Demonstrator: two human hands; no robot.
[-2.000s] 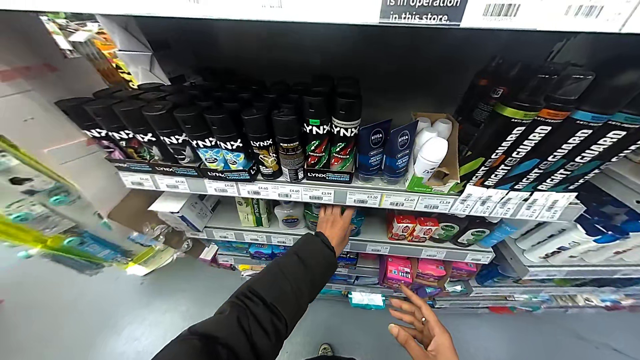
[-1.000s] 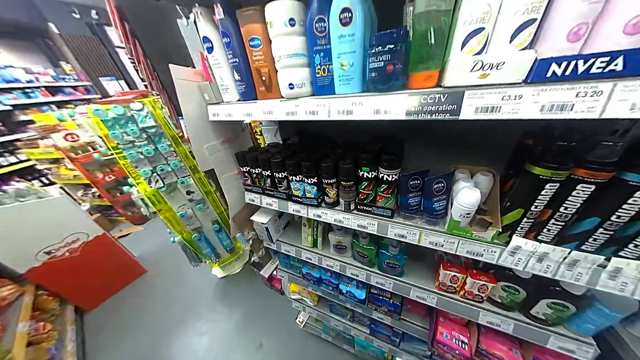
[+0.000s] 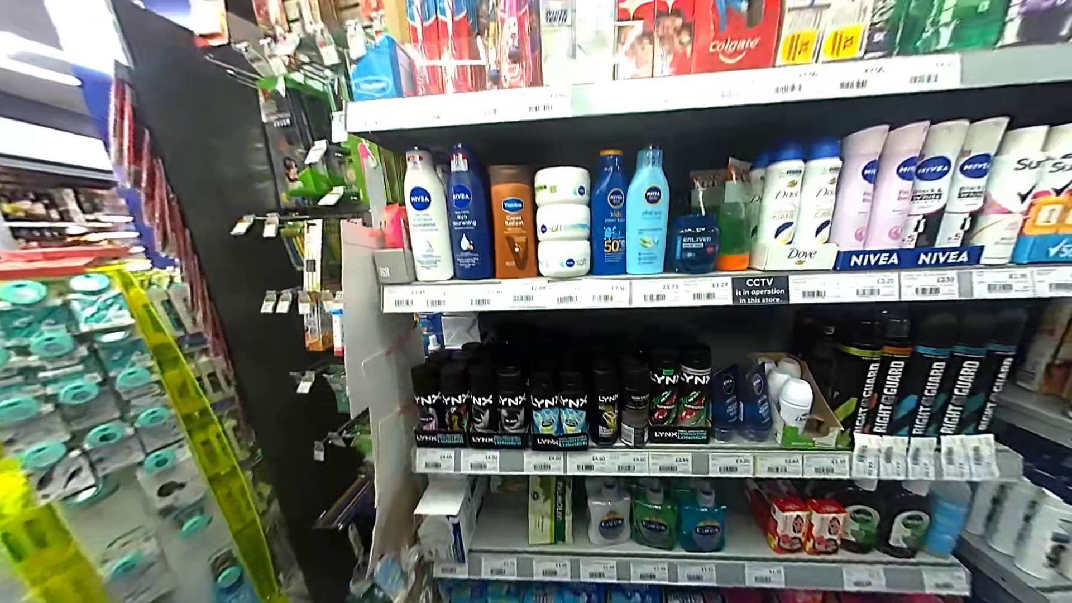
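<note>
Neither of my hands shows in the head view now. Black Lynx deodorant cans (image 3: 546,410) stand in a row on the middle shelf. To their right are blue Nivea tubes (image 3: 742,404), white roll-on deodorants (image 3: 793,404) in an open carton, and Right Guard cans (image 3: 928,385). On the shelf below stand pump bottles of hand soap (image 3: 655,517), with small red and white packs (image 3: 806,523) and dark bottles (image 3: 903,521) farther right. The shelf above holds Nivea lotion bottles (image 3: 429,218), a brown Vaseline bottle (image 3: 512,222) and stacked white cream jars (image 3: 563,222).
Toothpaste and Colgate boxes (image 3: 737,35) fill the top shelf. A shelf edge with price labels (image 3: 519,295) runs across the front. At the left hangs a display of carded goods with yellow edging (image 3: 197,427). Small items hang on hooks on a dark panel (image 3: 289,142).
Two seconds ago my left hand was at the shelf with the soap bottles and my right hand was low, its fingers apart; both have left the view. The view has swung up.
</note>
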